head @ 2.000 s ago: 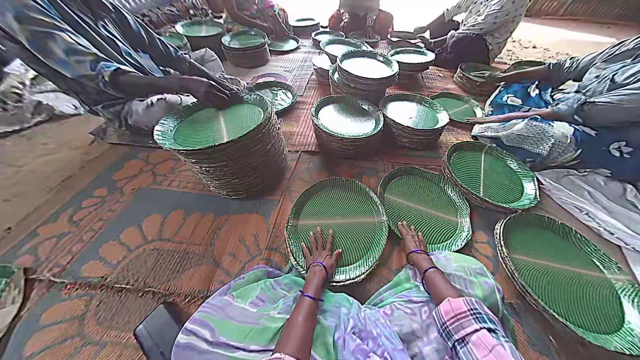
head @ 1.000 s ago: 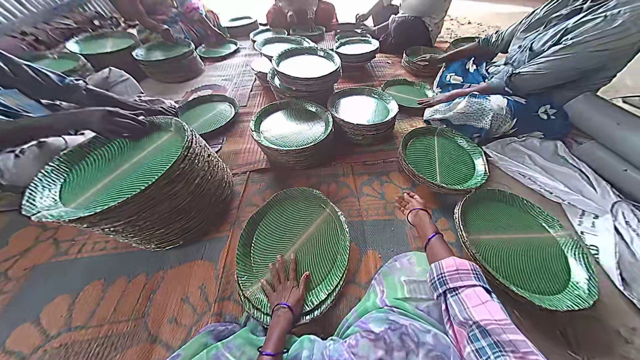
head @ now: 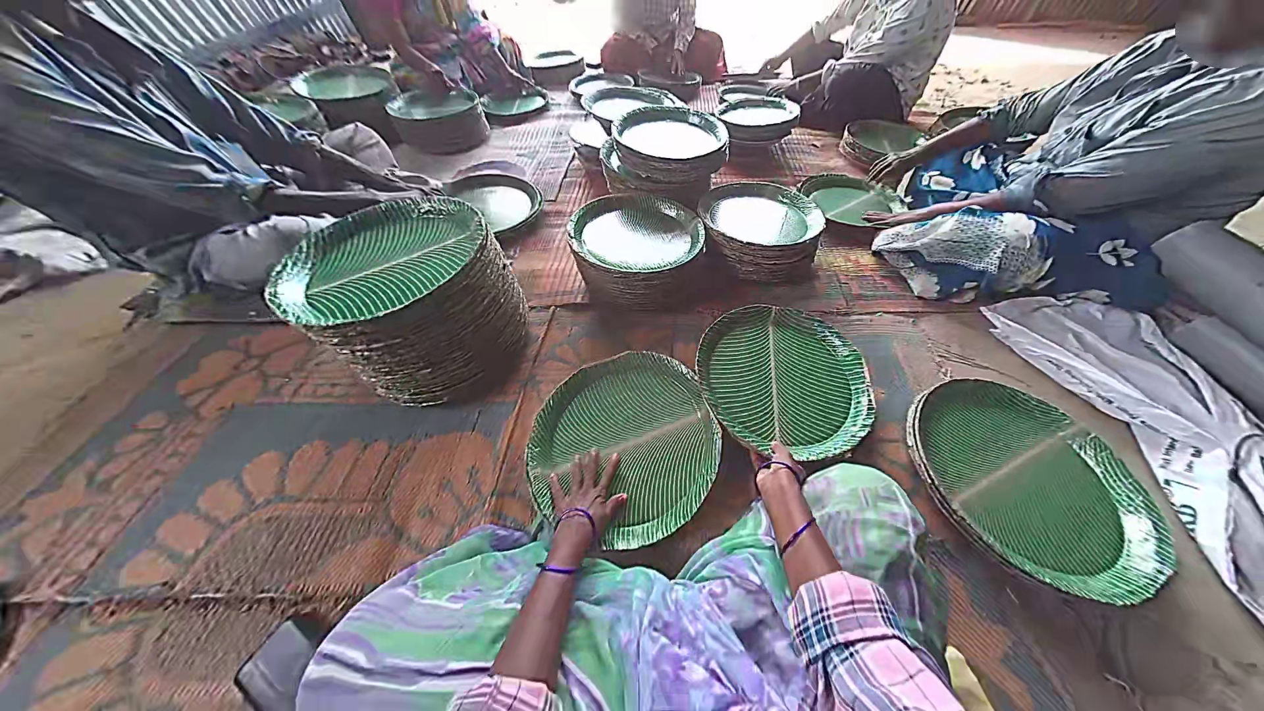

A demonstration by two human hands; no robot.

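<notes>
Green leaf-patterned plates lie in front of my knees. My left hand [head: 585, 491] rests with spread fingers on the lower left of a round green plate [head: 632, 434]. Just right of it, my right hand [head: 777, 464] grips the near rim of a second green plate [head: 775, 380], whose pale midrib points towards me. The two plates' edges meet or overlap; which is not clear. My right thumb and fingers are partly hidden at the rim. Further right lies a low stack of green plates [head: 1037, 489], near no hand of mine.
A tall plate stack [head: 425, 296] stands at left beside a seated person. Several shorter stacks, one here [head: 637, 242], stand ahead on the patterned mat [head: 326, 474]. Another person's hands touch a plate [head: 849, 200] at right. A white printed sack [head: 1116, 375] lies at the right edge.
My right hand, empty one second ago, now holds a plate's rim, and that plate lies beside the one under my left hand. The left hand stays on its plate.
</notes>
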